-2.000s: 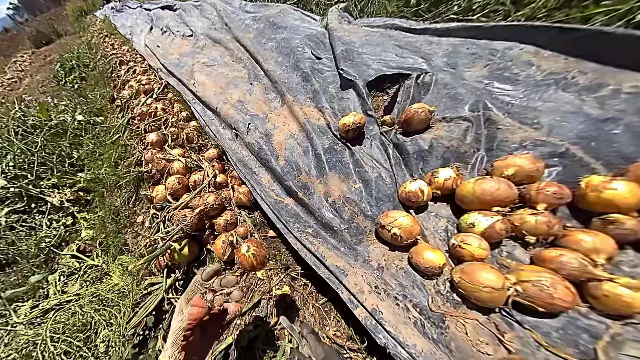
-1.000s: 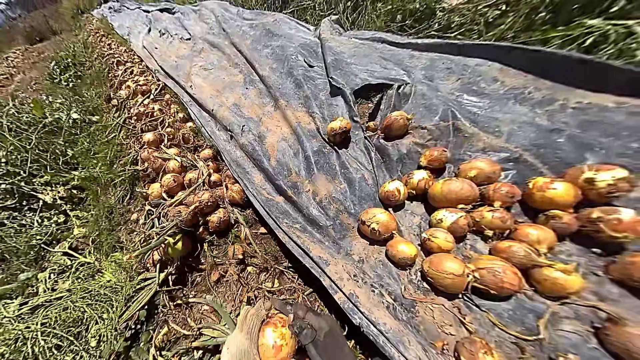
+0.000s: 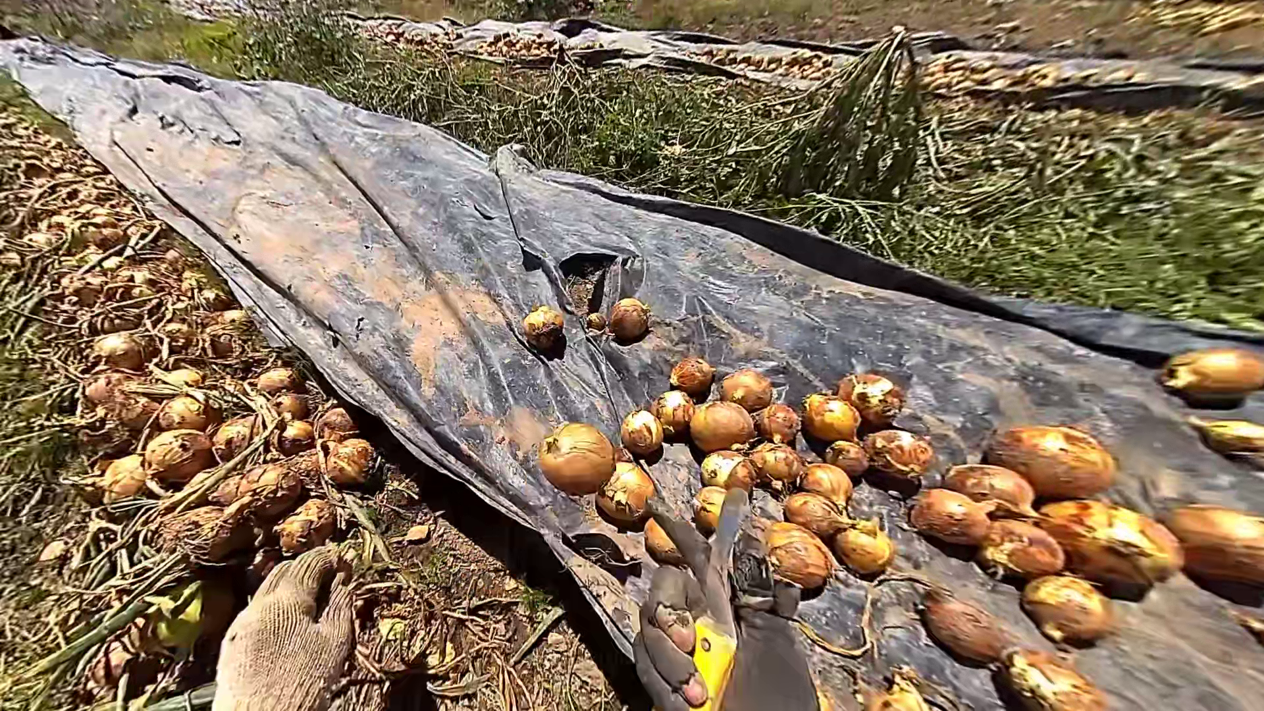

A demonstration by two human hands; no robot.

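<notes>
My left hand (image 3: 286, 627), in a cream knit work glove, reaches down at the lower left beside a heap of onions (image 3: 178, 454) with dried stalks; its fingertips are partly hidden. My right hand (image 3: 681, 632), in a worn grey glove with bare fingertips showing, grips yellow-handled shears (image 3: 713, 657) over the edge of a dark plastic sheet (image 3: 395, 286). The blades point up, apart from each other. Just beyond them, a large golden onion (image 3: 577, 458) rests against trimmed onions (image 3: 721, 426) spread over the sheet.
The sheet has a torn hole (image 3: 588, 281) near two onions. Weeds and cut greenery (image 3: 711, 148) border its far side, with more rows of onions (image 3: 770, 64) beyond. Dry stalks and soil (image 3: 444, 592) lie between the heap and the sheet.
The onion that was between my hands is no longer there; a large onion now lies at the near edge of the group. My hands have moved apart, the right one over the sheet. The view has turned right.
</notes>
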